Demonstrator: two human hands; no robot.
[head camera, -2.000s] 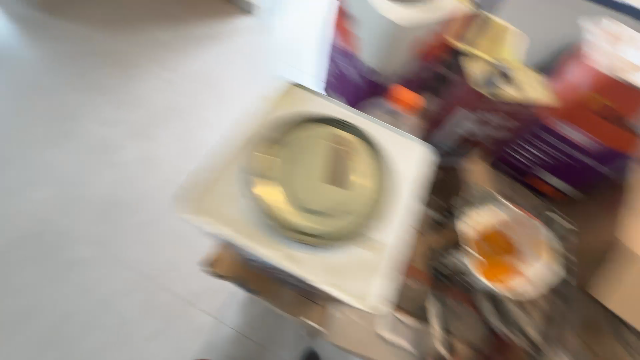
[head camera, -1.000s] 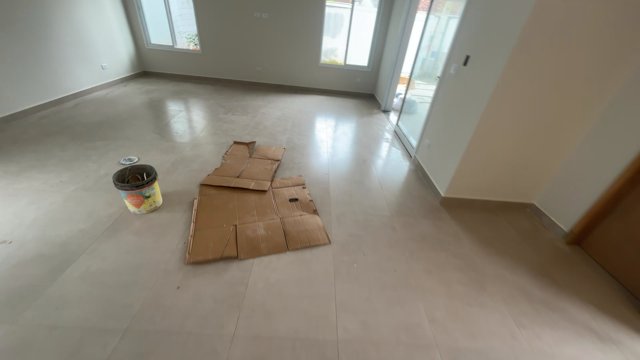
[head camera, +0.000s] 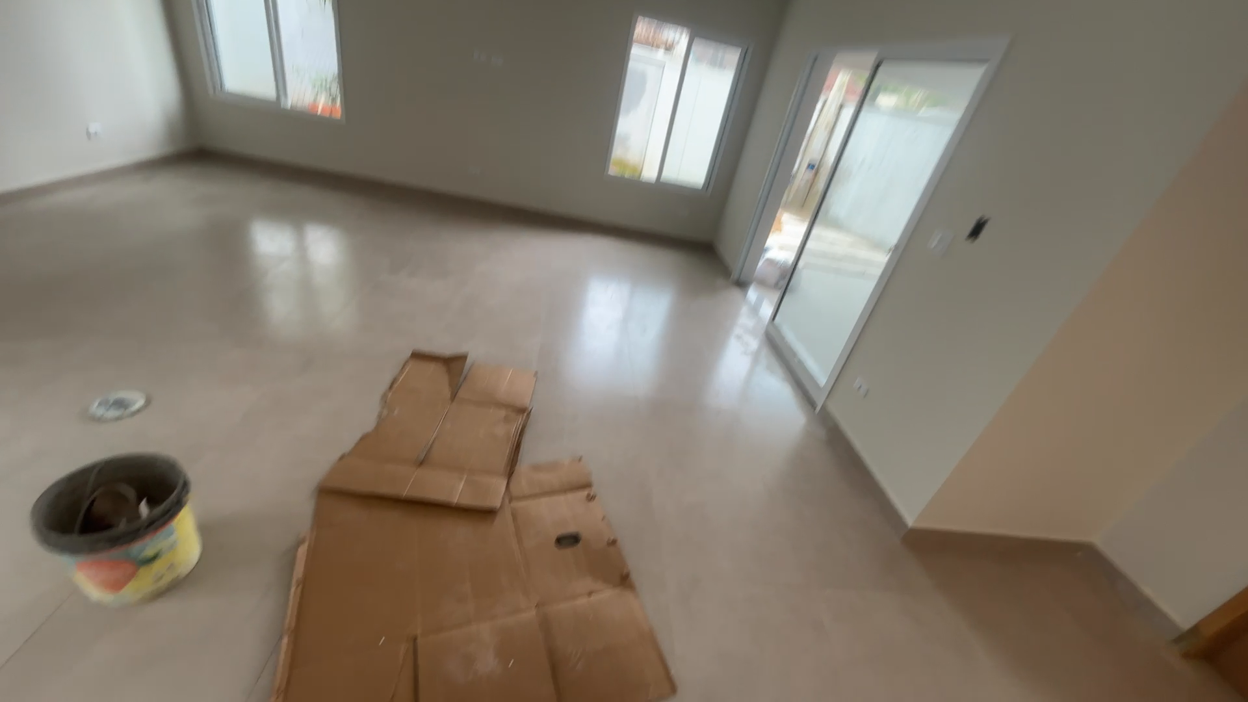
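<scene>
Neither my left hand nor my right hand shows in the head view. Flattened brown cardboard sheets (head camera: 458, 575) lie overlapped on the tiled floor (head camera: 760, 585), low in the middle of the picture. Left of them, a plastic bucket (head camera: 136, 565) with a dark rim and a colourful printed side stands upright, apart from the cardboard. Something round and a few other items sit inside it, too blurred to name. Behind the bucket, a small round pale object (head camera: 118, 406) lies flat on the floor.
A sliding glass door (head camera: 868, 214) with a white frame is in the right wall (head camera: 1033, 283), standing partly open. Two windows, one at the left (head camera: 273, 54) and one nearer the door (head camera: 675, 102), are in the back wall. A brown wooden edge (head camera: 1219, 624) shows at the lower right.
The view has swung from a blurred white square surface with a round tin-like object to this room. Since one second ago, the cardboard and bucket have come nearer.
</scene>
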